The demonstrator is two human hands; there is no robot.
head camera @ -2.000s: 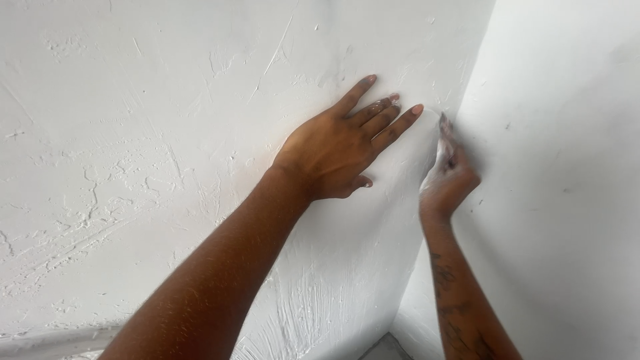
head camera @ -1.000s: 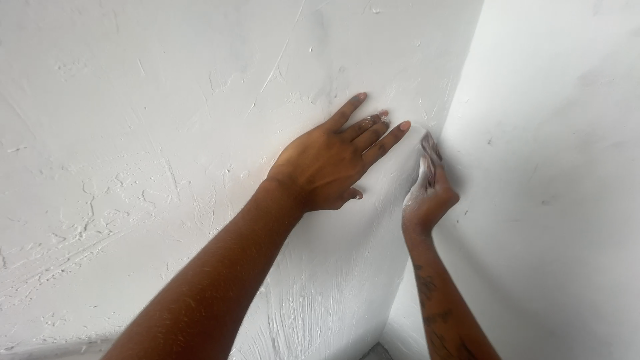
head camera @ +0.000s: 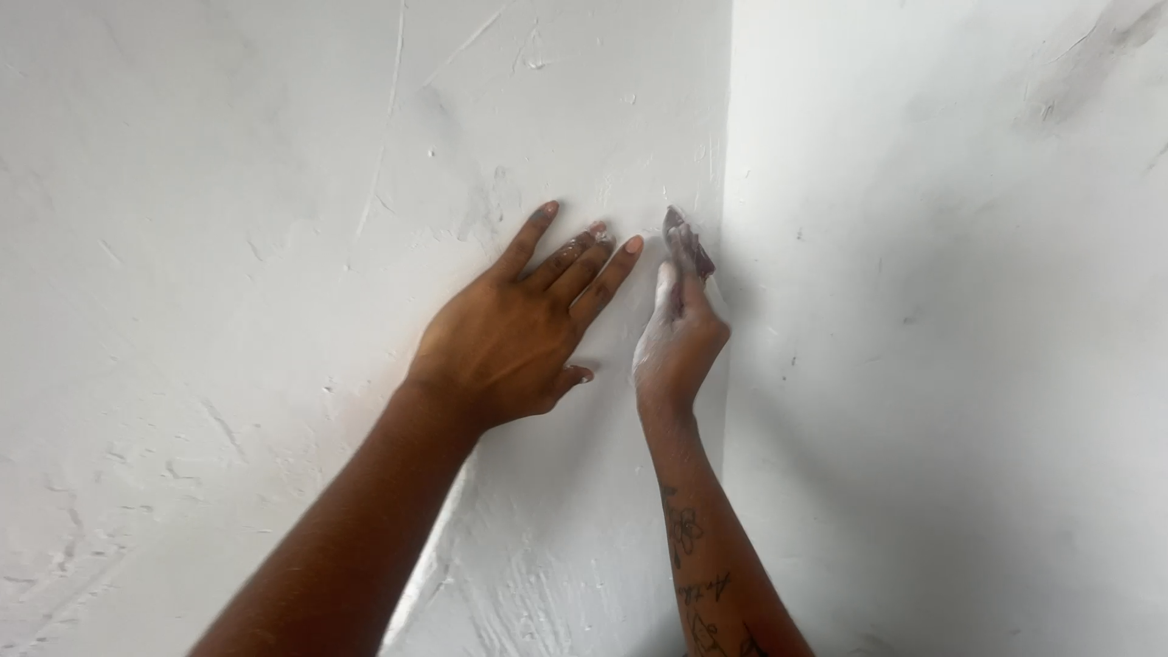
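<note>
My left hand [head camera: 511,328] lies palm down on the rough white wall [head camera: 274,182], its fingers spread and white smears on some fingertips. Just right of it, near the inside corner, my right hand [head camera: 680,328] is closed on a small dark-edged hand tool [head camera: 689,246] that looks like a scraper; its exact kind cannot be told. The tool's tip is at the left wall's surface. White paste or paint coats the thumb side of my right hand and part of the tool.
A second white wall [head camera: 940,319] meets the first at a vertical corner right of my hands, with dark smudges at its upper right. Ridges, scratches and raised flecks mark the left wall, with streaky white texture low down between my forearms.
The view has shifted, so the corner edge now stands nearly upright. My left hand remains spread on the wall, and my right hand still holds the tool beside it.
</note>
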